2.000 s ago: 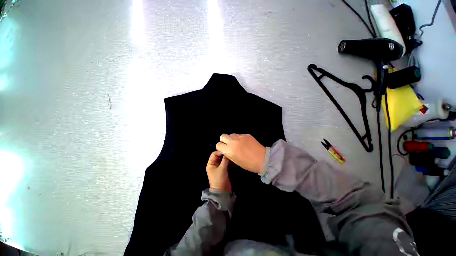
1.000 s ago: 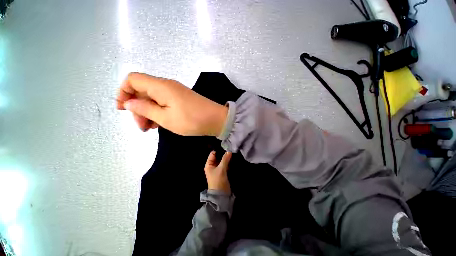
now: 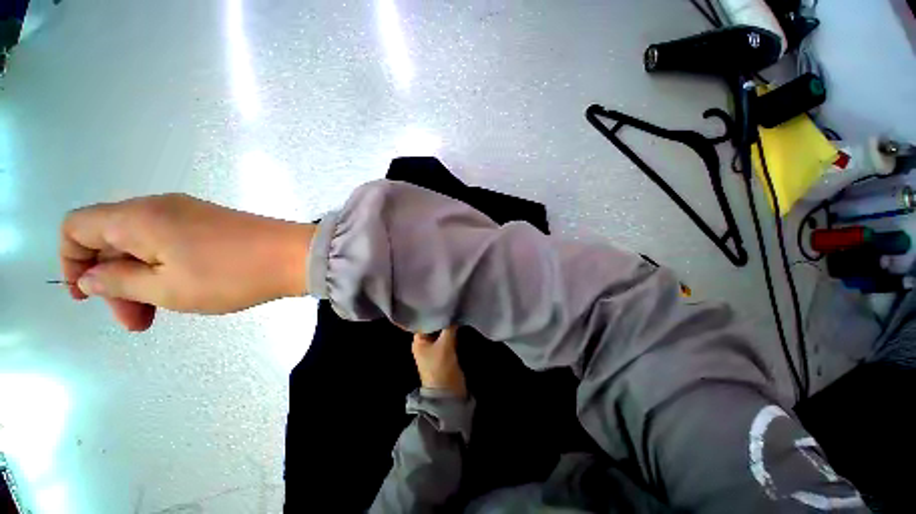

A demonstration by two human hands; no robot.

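Observation:
The black sleeveless vest (image 3: 341, 402) lies on the white-grey table, its short stand collar (image 3: 414, 173) towards the far side. My right hand (image 3: 166, 256) is stretched far left, above the table and past the vest's edge. Its fingertips pinch a tiny dark sliver that looks like a needle (image 3: 55, 282); no thread can be made out. My left hand (image 3: 439, 361) rests on the middle of the vest. My right sleeve covers its fingertips, so its hold cannot be seen.
A black hanger (image 3: 668, 186) lies right of the vest. Beyond it are a black hair dryer (image 3: 708, 52), a yellow cloth or paper (image 3: 793, 166), long black cords (image 3: 771, 271) and a red spool (image 3: 842, 238). Snips (image 3: 685, 289) peek out behind my right sleeve.
My right hand has moved from beside my left hand, out over the vest's left edge, to the far left. My left hand has stayed on the vest. The view has shifted slightly.

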